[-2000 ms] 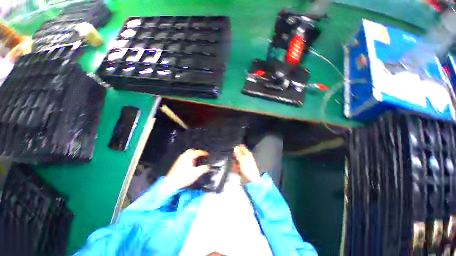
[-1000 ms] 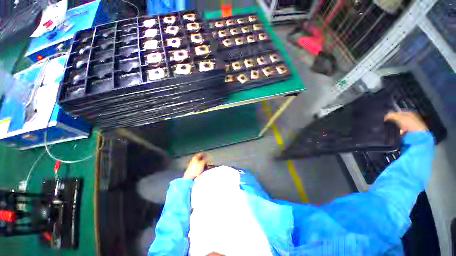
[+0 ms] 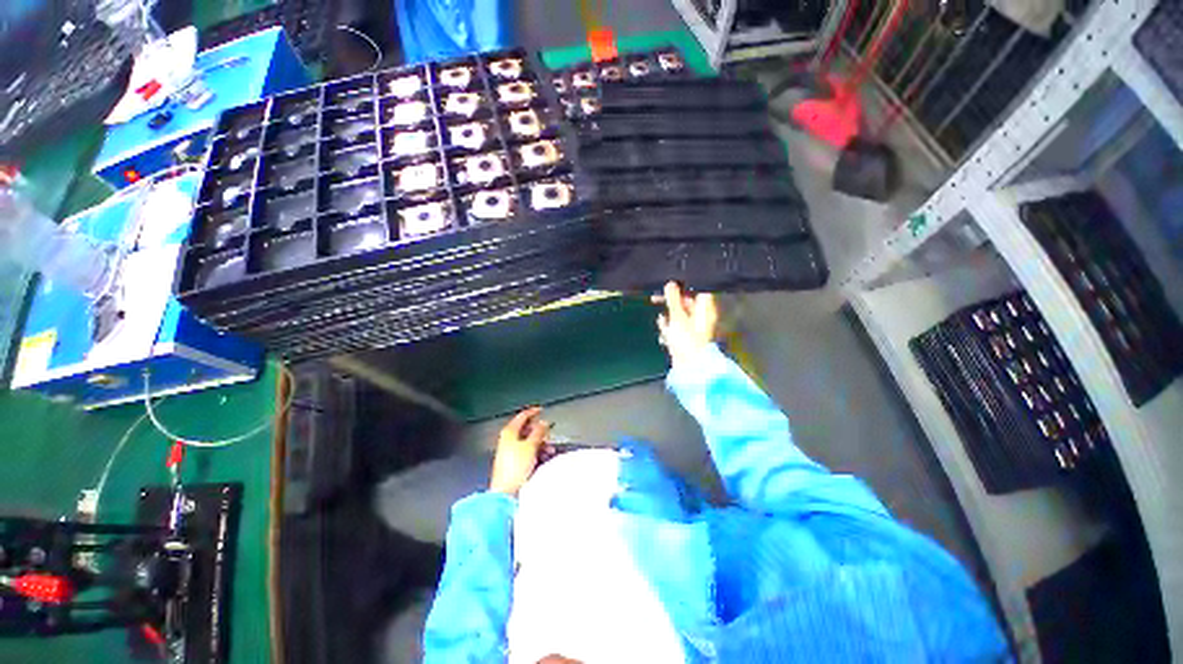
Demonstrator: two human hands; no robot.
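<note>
My right hand [image 3: 688, 322] is at the front edge of a black tray [image 3: 707, 182], with its fingertips against that edge. The tray shows ridged rows and no parts. It lies over or on the far-right tray of small parts [image 3: 636, 68], hiding most of it. I cannot tell whether it rests there. My left hand [image 3: 520, 449] is low by the white apron, fingers bent; whether it holds anything is unclear. A tall stack of gridded trays [image 3: 389, 279] stands to the left, with beige square parts [image 3: 488, 202] in the top tray's right-hand pockets.
Blue boxes [image 3: 156, 285] stand left of the stack. The jig [image 3: 182, 571] with red grips is at lower left. A metal rack [image 3: 960, 234] on the right holds more black trays [image 3: 1018, 389]. A red object [image 3: 830, 117] is on the floor. A blue-clothed person [image 3: 448, 26] is partly visible behind.
My right hand has moved left from the rack with the black tray, which now covers most of the small-parts tray. My left hand stays low by the apron.
</note>
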